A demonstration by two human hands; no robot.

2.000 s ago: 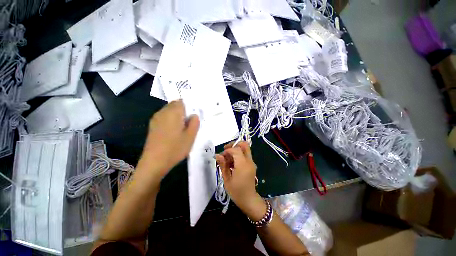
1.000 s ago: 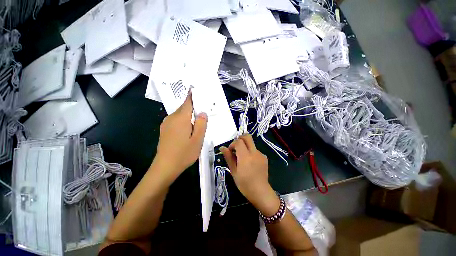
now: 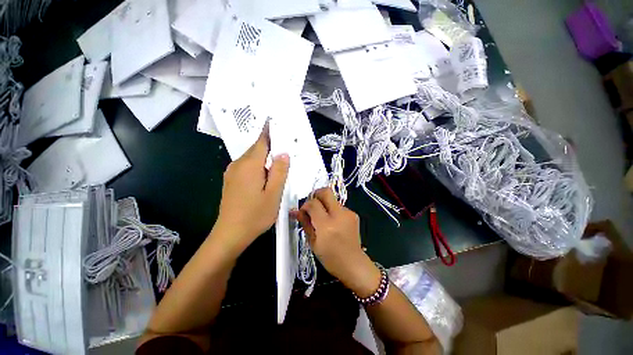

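Observation:
A flat white panel (image 3: 283,277) stands on edge, seen nearly edge-on, near the front of the table. My left hand (image 3: 251,187) grips its upper part, thumb and index finger along it. My right hand (image 3: 330,225) is at the panel's right face, with thumb and fingers pinched at a thin white cable. The fingertips hide the exact contact. A white cable hank (image 3: 305,260) hangs beside the panel, below my right fingers. A larger white panel with grey printed patches (image 3: 260,76) lies just behind my hands.
White panels (image 3: 142,41) are heaped at the back. Standing panels with cable hanks (image 3: 52,270) are at left. Loose cables (image 3: 382,135), a dark phone (image 3: 409,187) with a red strap (image 3: 440,239), and a clear cable bag (image 3: 513,180) are at right. Cartons (image 3: 534,336) sit below.
The held panel has turned from showing its face to nearly edge-on. My right hand moved right, then slightly back towards the panel. My left hand shifted slightly right and still grips it.

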